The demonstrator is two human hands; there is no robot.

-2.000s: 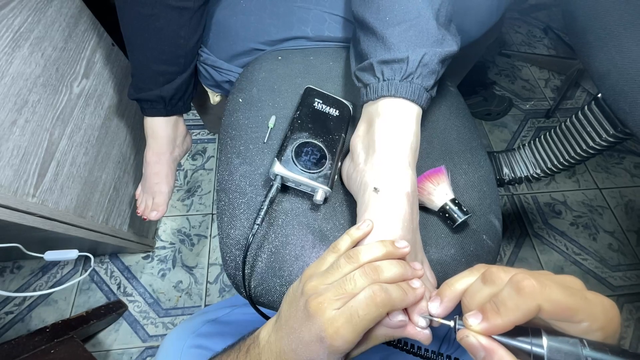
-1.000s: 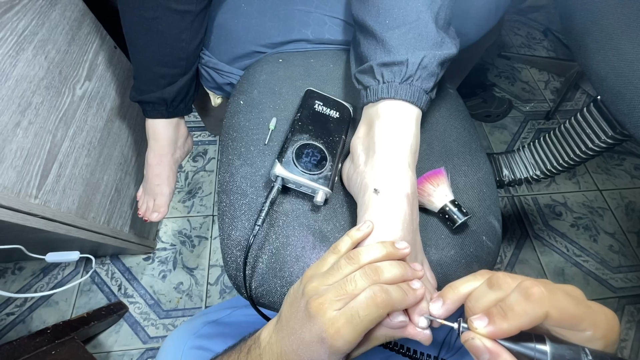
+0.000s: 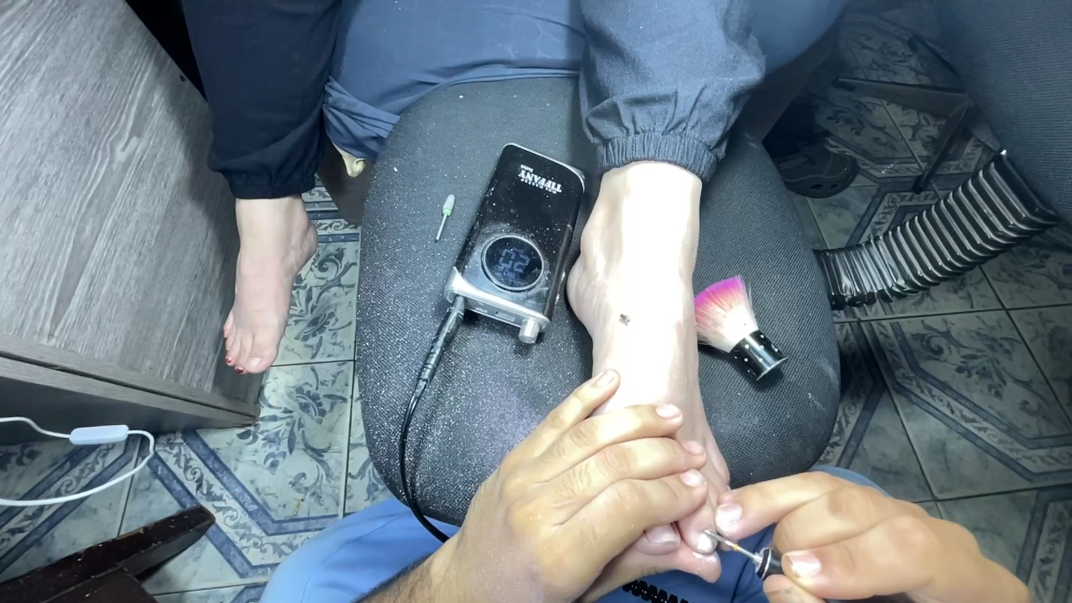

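In the head view, another person's bare foot (image 3: 641,335) rests on a dark grey chair seat (image 3: 402,352). My left hand (image 3: 586,502) lies across its front part, fingers wrapped over it near the toes. My right hand (image 3: 863,536) grips an electric nail drill handpiece (image 3: 766,563), whose thin metal bit is at a toenail (image 3: 706,543). Left of the foot lies a black nail drill control unit (image 3: 523,230) with a lit display and a cable. A loose drill bit (image 3: 447,213) is beside it. A pink and white dust brush (image 3: 735,322) lies right of the foot.
The person's other foot (image 3: 264,285) is on the patterned tile floor (image 3: 310,435), beside a grey wood-grain cabinet (image 3: 100,193). A ribbed black flexible hose (image 3: 938,230) is at the right. A white cable (image 3: 99,434) and a dark wooden piece (image 3: 109,553) are at lower left.
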